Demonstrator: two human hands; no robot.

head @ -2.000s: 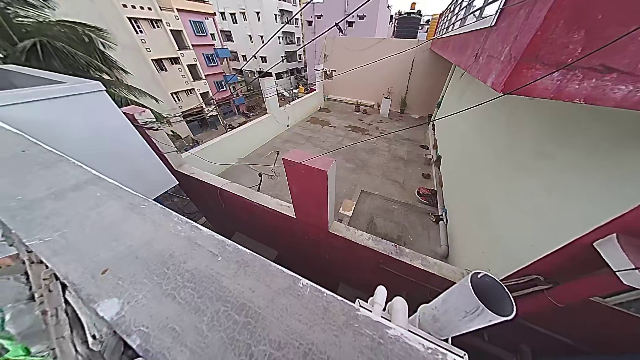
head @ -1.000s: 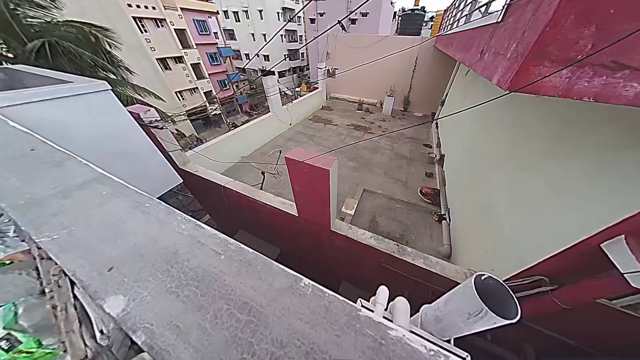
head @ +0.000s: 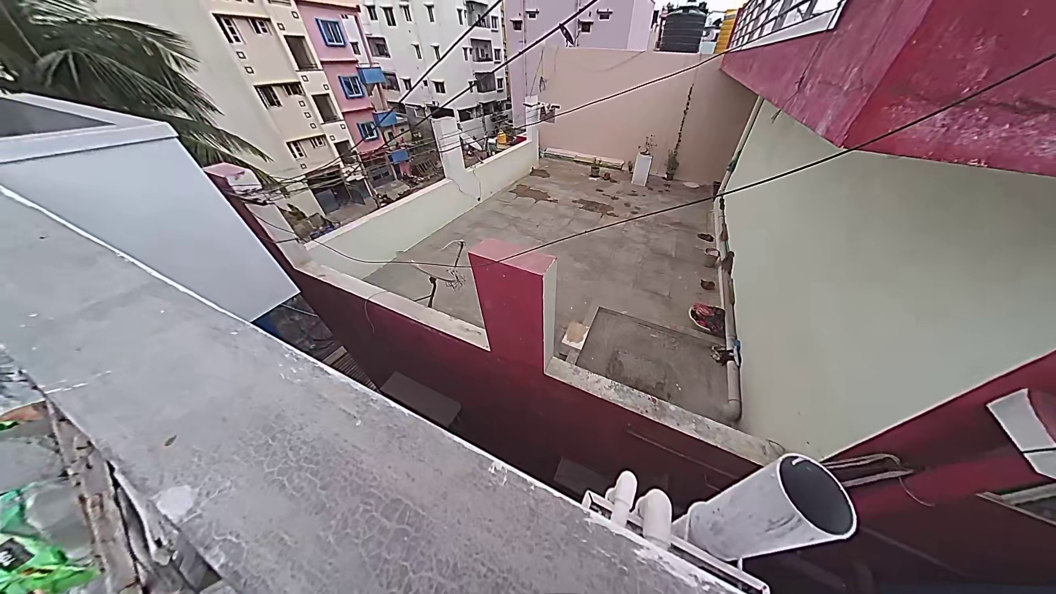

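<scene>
Neither my left hand nor my right hand shows in the head view. Nearest to me, a grey concrete parapet (head: 272,429) with fine cracks runs from the upper left down to the lower middle. Just beyond its edge, at the lower right, a wide open-ended white pipe (head: 742,511) tilts upward beside two narrower white pipes with rounded ends (head: 639,505). Green plastic packaging (head: 37,561) and rough wooden pieces (head: 103,511) lie at the lower left, on the near side of the parapet.
Past a gap stands a maroon wall with a raised pillar (head: 513,309). Behind it lies a lower terrace (head: 610,223) with a satellite dish (head: 445,272), potted plants (head: 646,153) and a wall-foot pipe (head: 729,355). Overhead cables (head: 709,196) cross the view. A palm (head: 107,66) and apartment buildings (head: 272,74) rise at left.
</scene>
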